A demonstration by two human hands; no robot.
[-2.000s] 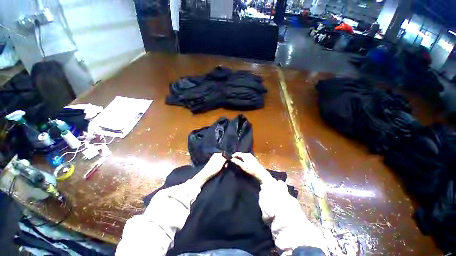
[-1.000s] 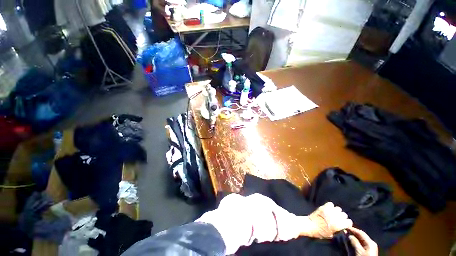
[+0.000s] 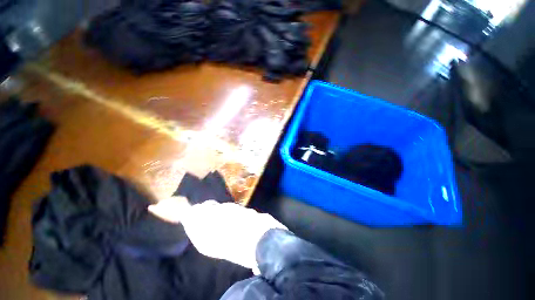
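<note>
A black garment (image 3: 88, 228) lies gathered on the brown table at the lower left. A narrow dark blue band (image 3: 149, 251) seems to run across it. My right hand (image 3: 171, 210) is small and blurred, with its fingers at the garment's upper right side. Whether it grips the cloth cannot be told. A pale sleeve covers my forearm, with a dark sleeve behind it. My left hand is not in view.
A blue crate (image 3: 369, 202) stands beyond the table's right edge, with dark pieces and a small white tie inside. A large black heap (image 3: 199, 35) lies at the table's far side. More black cloth (image 3: 20, 146) lies at the left edge.
The view has swung from the left side of the table to its right side. The blue crate has come into view, and my left hand has left it. The garment looks more gathered.
</note>
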